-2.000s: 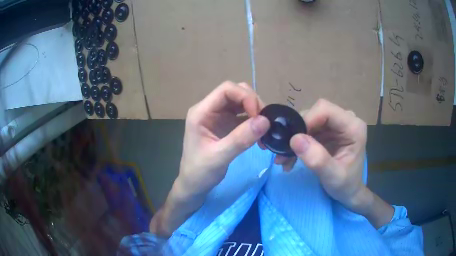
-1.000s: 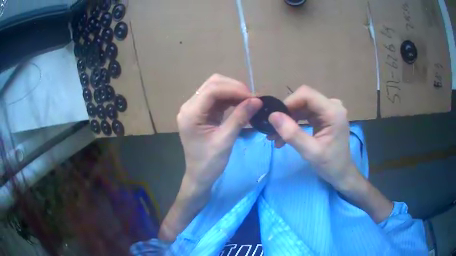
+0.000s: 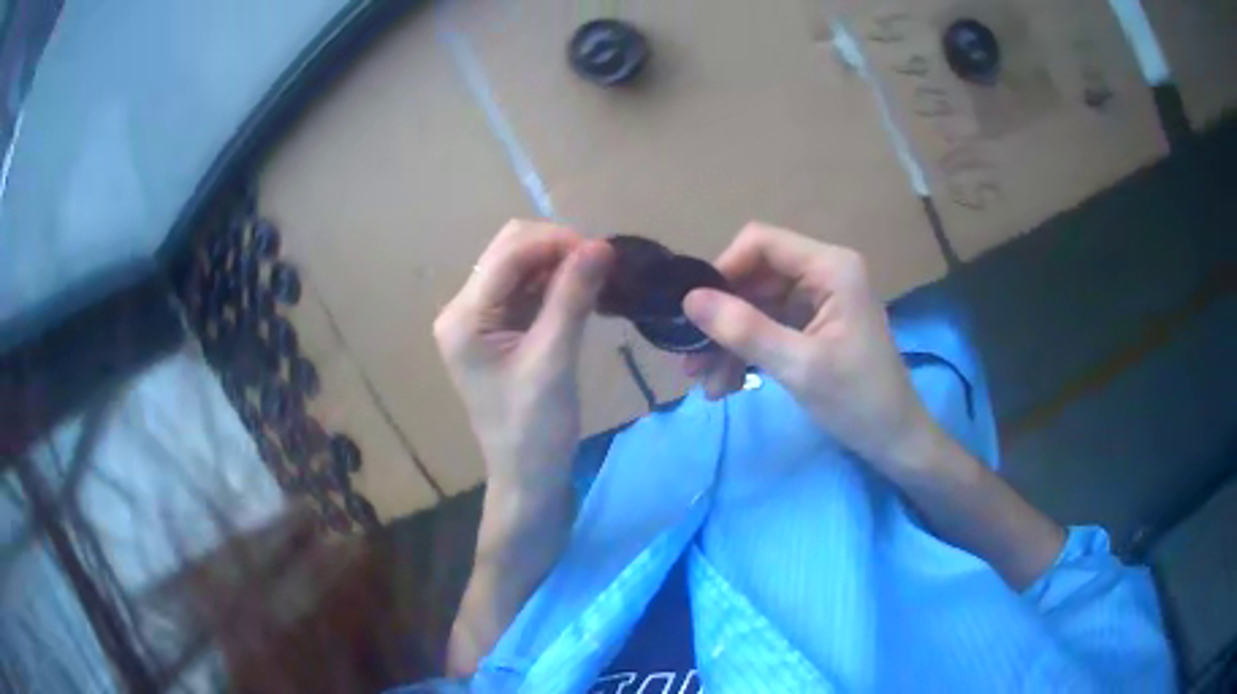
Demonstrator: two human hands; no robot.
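Note:
My left hand [image 3: 522, 332] pinches one black round disc [image 3: 630, 275] by its edge, between thumb and fingers. My right hand [image 3: 807, 332] holds another black disc [image 3: 674, 301], thumb on top and fingers beneath. The two discs overlap in front of my chest, over the cardboard's near edge. Whether more discs lie under the right-hand one is hidden. Many black discs [image 3: 281, 380] lie crowded at the left end of the brown cardboard [image 3: 394, 231], somewhat blurred.
A separate dark round piece [image 3: 606, 52] stands on the far cardboard. Another [image 3: 971, 50] lies at the upper right beside handwriting. Pale strips [image 3: 889, 115] cross the cardboard. The dark window frame [image 3: 258, 109] curves at the upper left. Grey floor [image 3: 1085, 353] shows right.
The view has turned and the cardboard appears tilted. The single disc shape between my hands now shows as two overlapping discs, one in each hand. My hands are slightly further left in the picture.

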